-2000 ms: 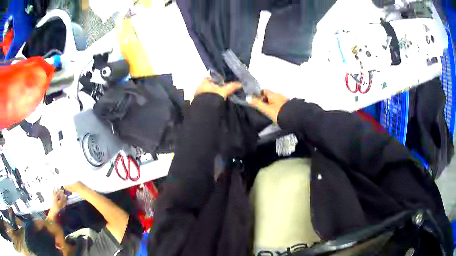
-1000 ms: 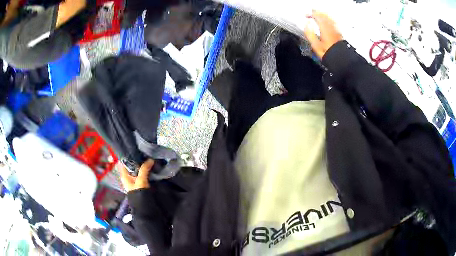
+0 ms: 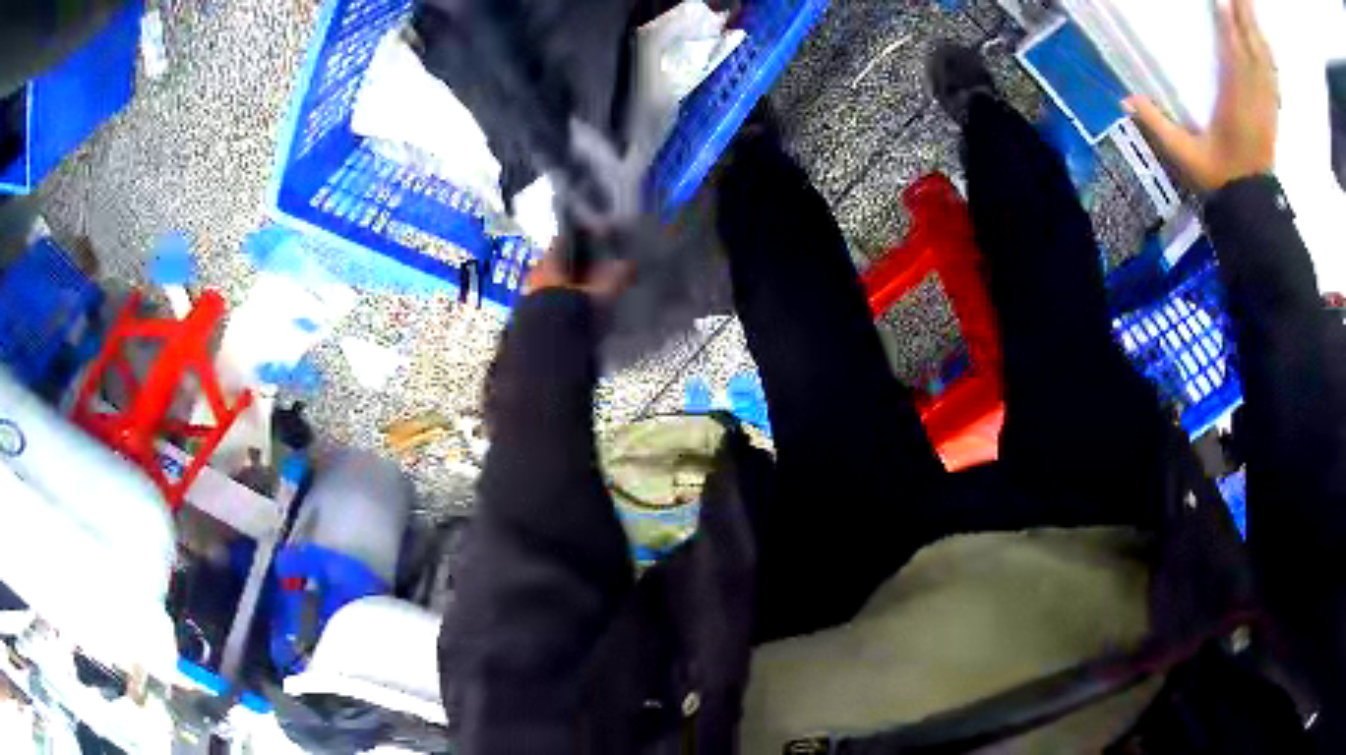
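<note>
My left hand is blurred and closed on the dark cloth, holding it over the blue crate beside my legs. A grey part of the cloth hangs blurred around the hand and hides most of the fingers. White pieces lie in the crate under and beside the dark cloth. My right hand is at the upper right, fingers spread and empty, at the edge of the white table.
A red stool-like frame stands between my legs. Another red frame stands at the left on the speckled floor. A second blue crate is at the right. Blue scraps and a pale green bag-like thing lie below the cloth.
The view has turned further down to the floor. My left hand has carried the dark cloth to the blue crate. My right hand stays empty at the table's edge, now with fingers spread.
</note>
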